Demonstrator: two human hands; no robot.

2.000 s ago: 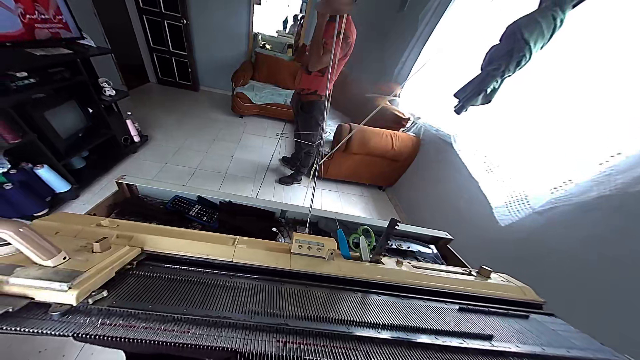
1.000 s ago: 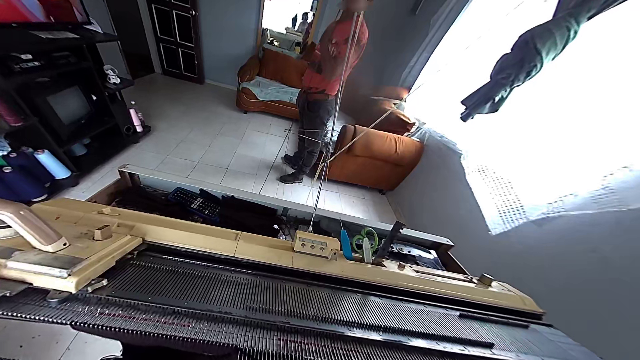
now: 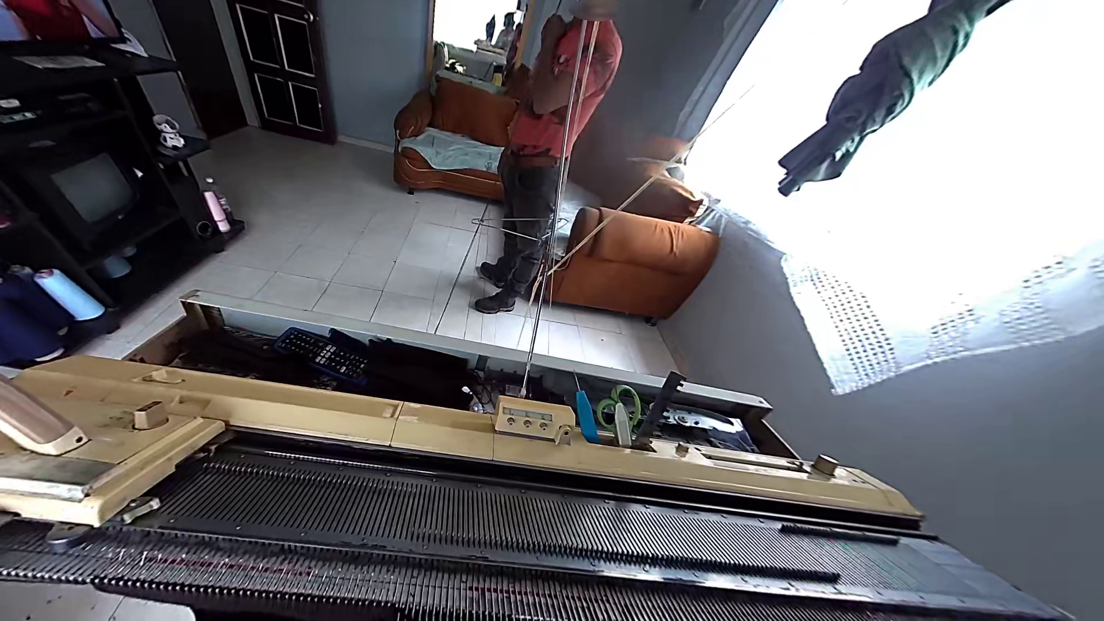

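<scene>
Neither my left hand nor my right hand is in view. A knitting machine with a cream housing (image 3: 310, 414) and a long black needle bed (image 3: 414, 509) stretches across the lower part of the head view. Its carriage (image 3: 103, 466), with a beige handle (image 3: 39, 418), sits at the far left. A row counter (image 3: 533, 419) is fixed near the middle of the housing. Right of it stand a blue-handled tool (image 3: 586, 417), green-handled scissors (image 3: 619, 410) and a black toothed strip (image 3: 660, 407). Thin yarn tension rods (image 3: 561, 190) rise behind the counter.
An open wooden trough (image 3: 466, 349) behind the machine holds dark cloth and a blue plastic rack (image 3: 323, 355). Beyond it, a person (image 3: 552, 129) in a red shirt stands between orange sofas (image 3: 655, 259). A black shelf unit (image 3: 142, 198) is at left. Dark cloth (image 3: 888, 86) hangs upper right.
</scene>
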